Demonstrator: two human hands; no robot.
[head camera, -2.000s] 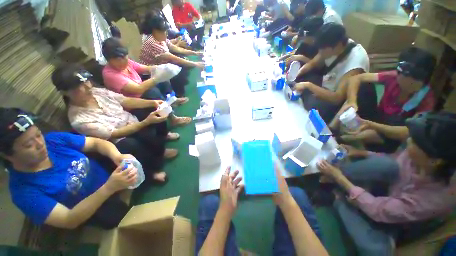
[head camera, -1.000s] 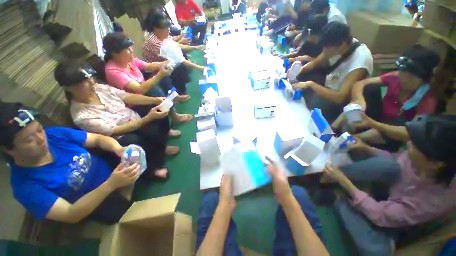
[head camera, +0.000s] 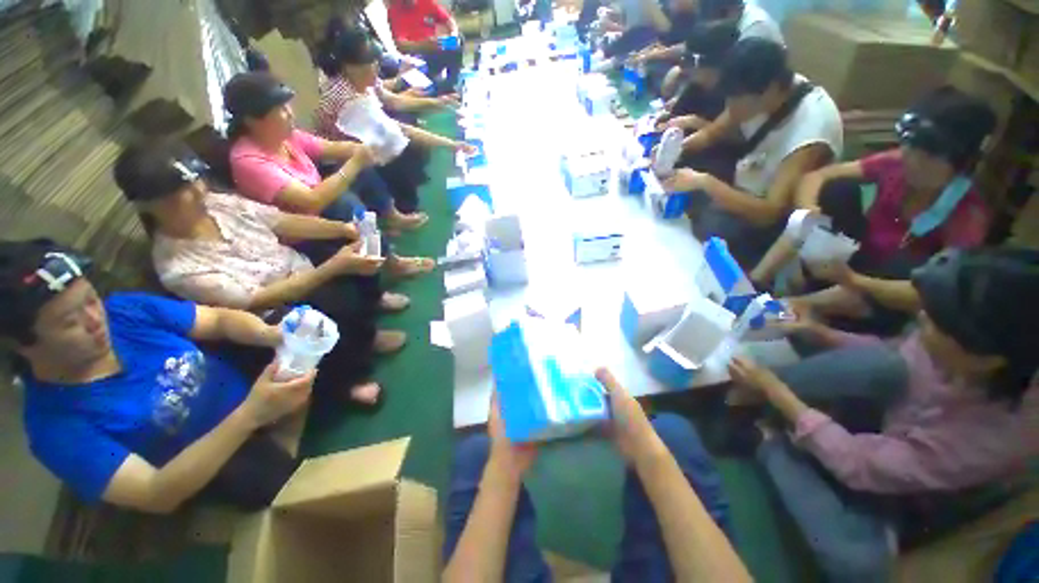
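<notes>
A blue and white retail box is held between my two hands over the near edge of the white table. A blue side and a white printed face show, slightly blurred. My left hand grips its lower left side; the fingers are mostly hidden by the box. My right hand is at its right side, with the thumb along the edge.
The long white table holds open boxes at the right, white boxes at the left and a closed box mid-table. An open brown carton stands left of my legs. Seated people line both sides.
The box has turned in my hands from its plain blue face, past a white face, to a blue side with a printed face. My left hand now holds its left side.
</notes>
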